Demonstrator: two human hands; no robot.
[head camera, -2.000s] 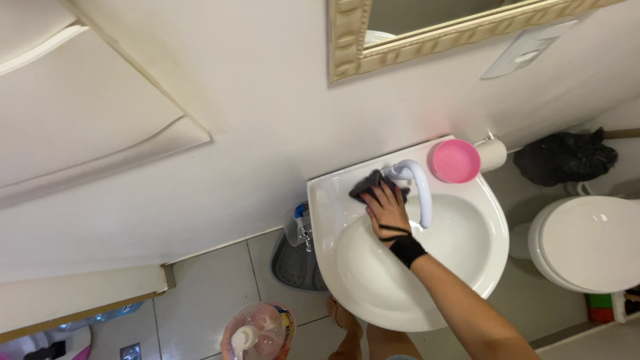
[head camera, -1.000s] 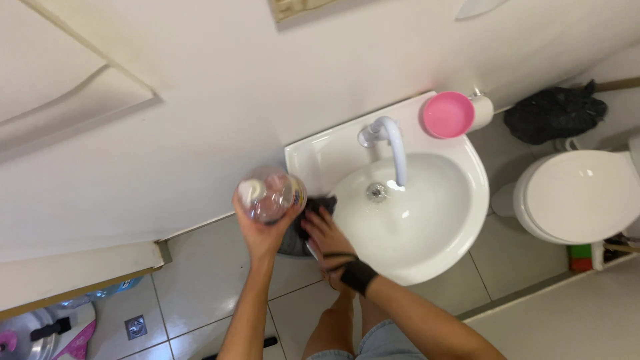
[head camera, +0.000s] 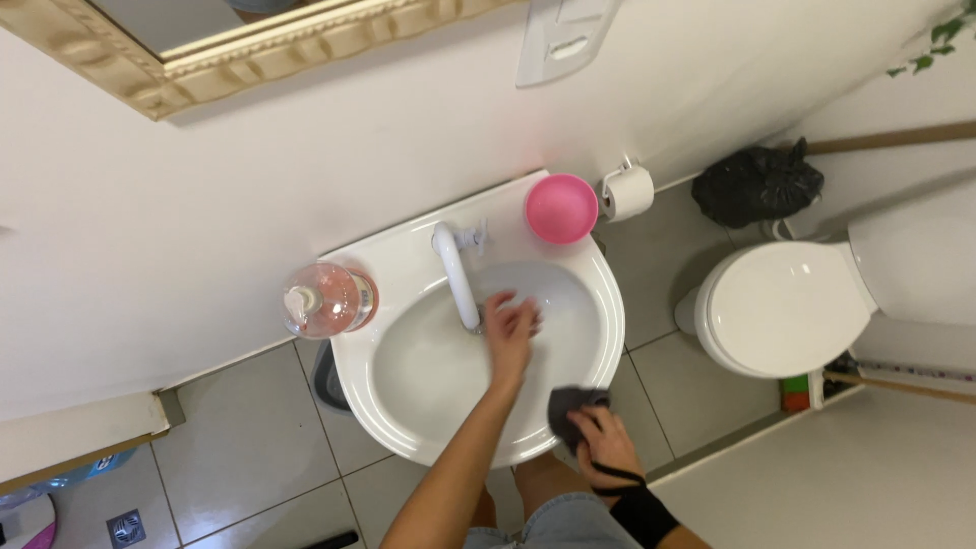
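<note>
My left hand (head camera: 512, 335) is over the basin of the white sink (head camera: 419, 381), just right of the spout of the white faucet (head camera: 457, 278); its fingers are apart, slightly blurred, and hold nothing. At the sink's front right rim, my right hand (head camera: 606, 446), with a black band on the wrist, grips a dark grey cloth (head camera: 570, 415). A clear pump bottle of pinkish liquid (head camera: 332, 300) stands on the sink's back left corner. On the back right corner sits a pink bowl (head camera: 562, 208).
A toilet paper roll (head camera: 629, 193) hangs right of the sink. Farther right are a black plastic bag (head camera: 755, 185) and a toilet with its lid down (head camera: 789, 309). The gold mirror frame (head camera: 305, 49) is on the wall above. A floor drain (head camera: 126, 528) lies lower left.
The pump bottle, held in my left hand a second ago, now stands on the sink's left corner. My left hand has moved over the basin. My right hand and cloth have moved from the left side to the front right rim.
</note>
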